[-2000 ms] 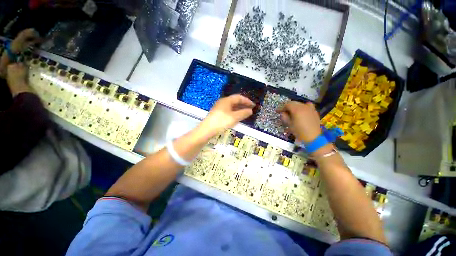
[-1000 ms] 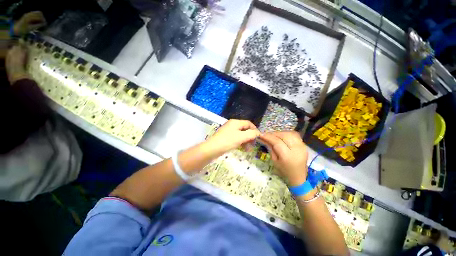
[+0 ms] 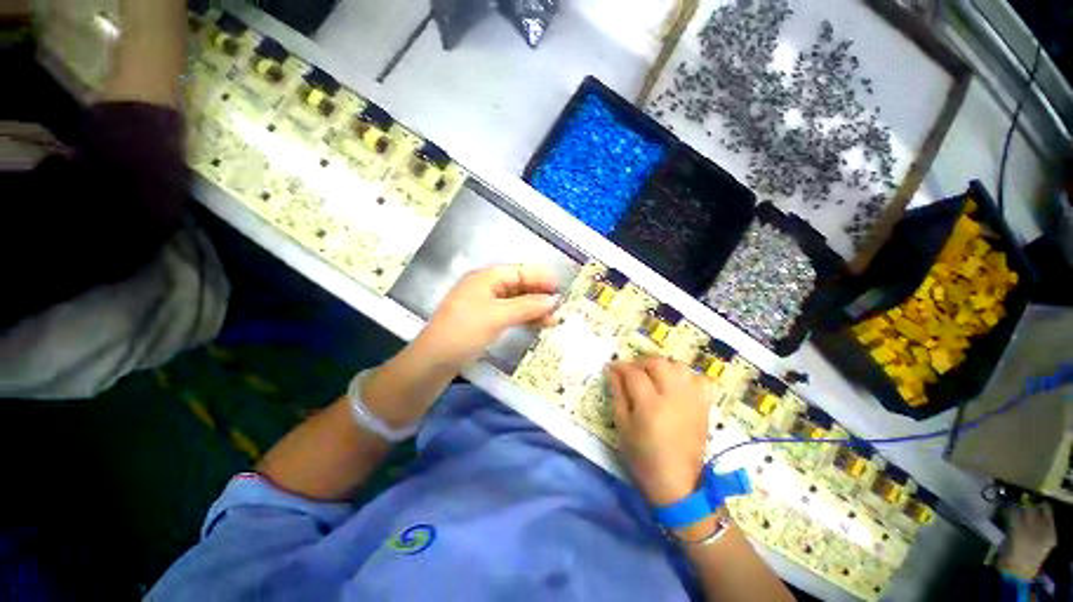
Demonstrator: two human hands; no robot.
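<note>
A cream-yellow circuit board panel (image 3: pixel 753 459) lies on the rail in front of me, with yellow and dark parts along its far edge. My left hand (image 3: pixel 488 312), with a white wrist band, is over the panel's left end and the bare rail gap; thumb and index finger are close together. My right hand (image 3: pixel 661 412), with a blue wrist strap, is over the panel's left part, fingers bent down at its surface. Whether either hand holds a small part is too small to tell. The three-section parts bin (image 3: pixel 694 212) holds bright blue, dark and silver-grey components.
A shallow tray (image 3: pixel 941 129) with scattered grey-black parts stands behind the bin. A deep black bin holds yellow block components (image 3: pixel 941 312) at right. Another board panel (image 3: pixel 318 165) lies left, beside another worker's arm (image 3: pixel 141 59). A blue cord runs right. Another hand (image 3: pixel 1026 541) shows lower right.
The view has shifted, so bins and panels appear elsewhere. My hands, together near the bin a second ago, are now apart, lower over the panel's left end.
</note>
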